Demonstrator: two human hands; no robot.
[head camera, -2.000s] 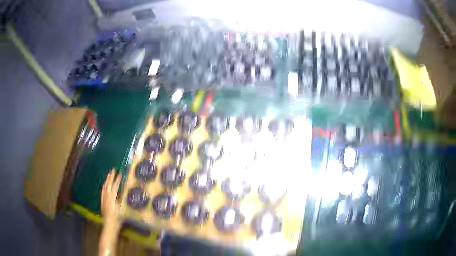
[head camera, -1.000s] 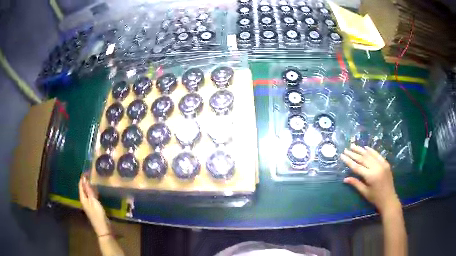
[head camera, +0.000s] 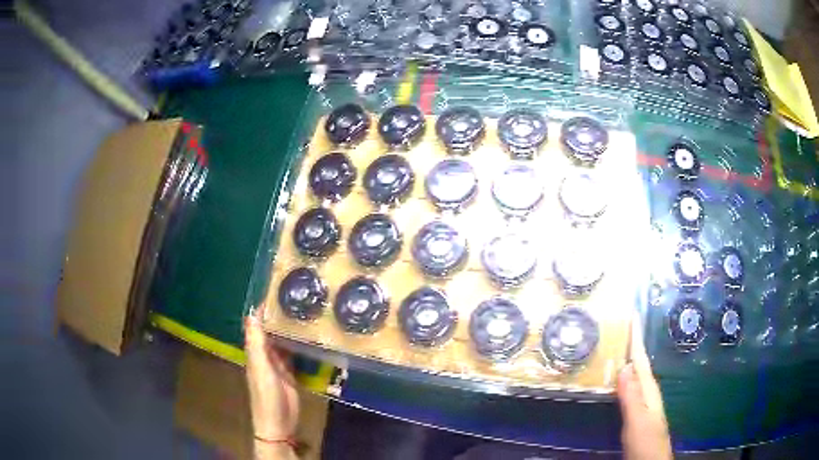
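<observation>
A clear blister tray (head camera: 269, 260) lies in the middle of the green bench mat with a tan cardboard sheet (head camera: 395, 355) in it or under it. It holds several rows of black discs (head camera: 362, 304) with pale centres; glare whitens the right half. My left hand (head camera: 272, 386) grips the tray's near left corner, a thin red band at the wrist. My right hand (head camera: 642, 400) grips the near right corner. The undersides of both grips are hidden.
On the right a clear tray holds a few discs (head camera: 689, 211) with white centres. Disc trays (head camera: 660, 63) line the far side, with a blue tray (head camera: 187, 75) at far left. Yellow paper (head camera: 786, 81) is far right. Tan cardboard (head camera: 117, 238) stands left; a box (head camera: 208, 404) is below.
My right hand has moved from the right tray to the near right corner of the middle tray. The view has shifted, so the bench things appear further right.
</observation>
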